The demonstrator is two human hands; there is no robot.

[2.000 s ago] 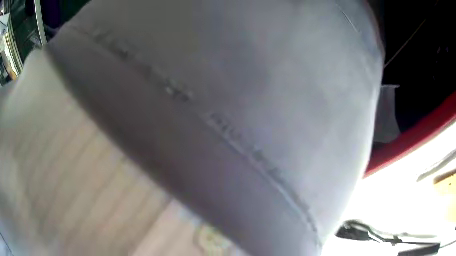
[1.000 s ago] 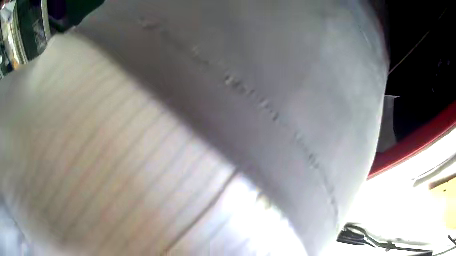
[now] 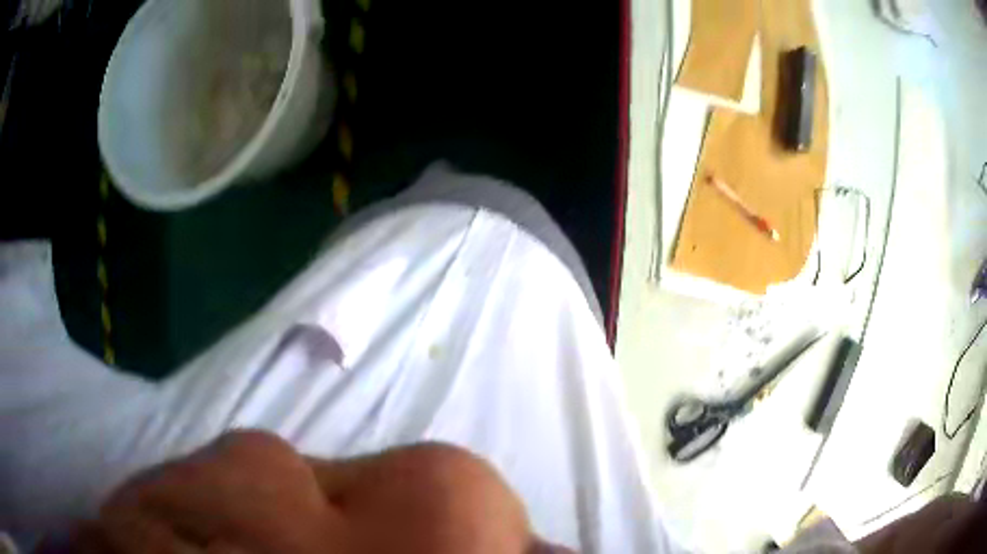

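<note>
Tan pattern card (image 3: 736, 233) lies on white cloth on the table at right. A red pen (image 3: 741, 206) and a dark weight (image 3: 801, 100) lie on it. Black-handled shears (image 3: 736, 406) lie below the card, blades towards the upper right. A second dark weight (image 3: 834, 384) lies beside the blades, and a smaller dark block (image 3: 915, 452) further right. Blurred bare skin, seemingly a hand, is large at bottom centre, cut off by the edge; which hand is unclear. More skin shows at the lower right edge, fingers hidden. No grip is visible.
A white bucket (image 3: 308, 103) with pale scraps stands on the dark green floor, between yellow-black lines. The table's red edge (image 3: 622, 162) runs down the middle. White cloth scraps and dark specks lie near the shears. My white shirt fills the lower middle.
The view has swung from close grey and striped pale cloth to my shirt, the floor, the bucket and the table. The skin at the bottom has come into view.
</note>
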